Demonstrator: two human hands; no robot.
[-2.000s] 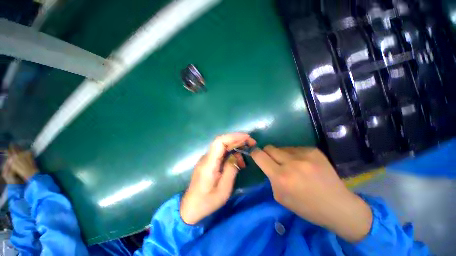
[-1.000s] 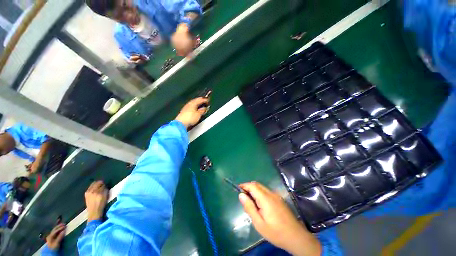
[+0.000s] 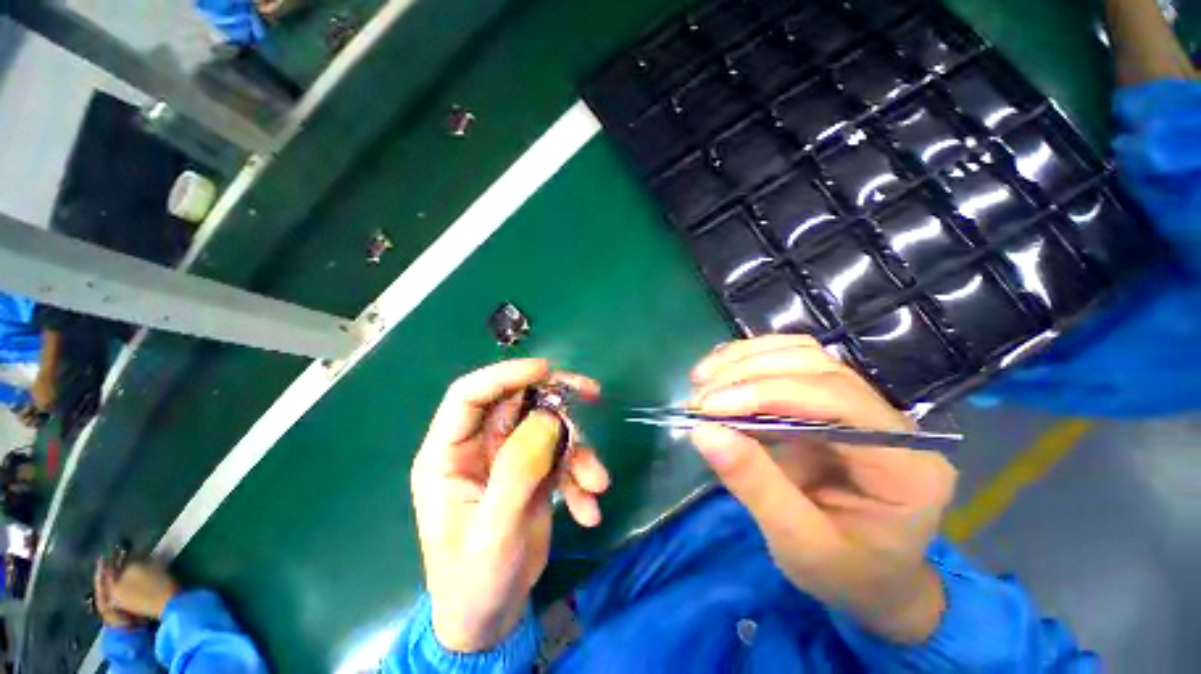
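My left hand (image 3: 494, 494) holds a small device housing (image 3: 551, 399) between thumb and fingers, with shiny bits showing in it. A yellowish finger cot (image 3: 531, 448) covers the thumb. My right hand (image 3: 827, 467) holds silver-grey tweezers (image 3: 790, 427) like a pen. Their points face left toward the housing, with a gap between them. Another dark unit (image 3: 510, 324) lies on the green bench just above my left hand. Details inside the held housing are too small to tell.
A large black blister tray (image 3: 869, 198) lies at the upper right. Small units (image 3: 379, 245) sit on the dark green belt beyond the white rail (image 3: 435, 263). A white post (image 3: 171, 292) crosses at left. Other workers' hands (image 3: 137, 589) and blue sleeves (image 3: 1166, 152) show at the edges.
My left arm has come back from over the belt, and the hand now holds a unit near the tweezers. My right hand has turned and moved right. The blue cord is out of view.
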